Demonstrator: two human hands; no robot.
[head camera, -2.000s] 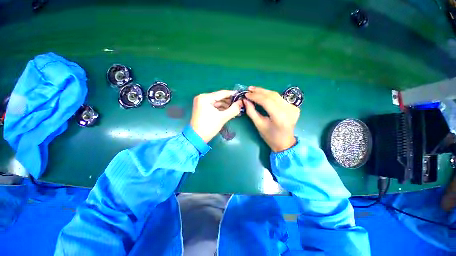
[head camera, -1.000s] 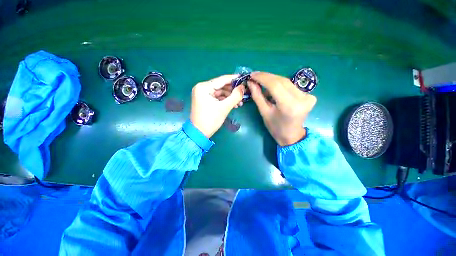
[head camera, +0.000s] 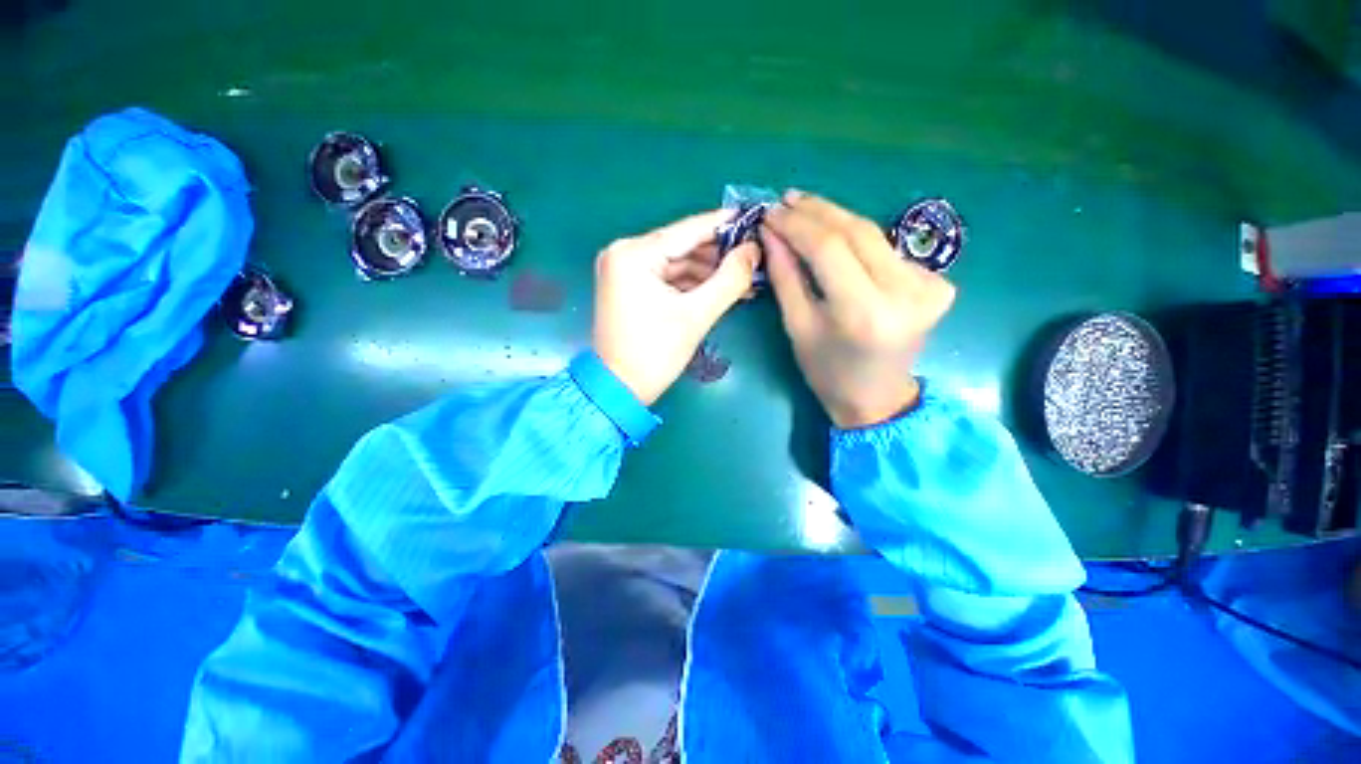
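My left hand holds a small black round unit between thumb and fingers, above the middle of the green bench mat. A pale, clear film-like piece sticks up at the unit's far edge. My right hand is at the unit's right side, its thumb and fingertips pinched together at the rim. Whether a small part is between those fingertips cannot be seen. Most of the unit is hidden by my fingers.
Three black round units cluster at left; another touches crumpled blue cloth. One unit lies right of my right hand. A round metal-wool tin and black stand are at right. Green bench mat.
The view has shifted, so the bench things appear moved. My right hand has turned slightly at the unit's edge. My left hand keeps its hold on the unit.
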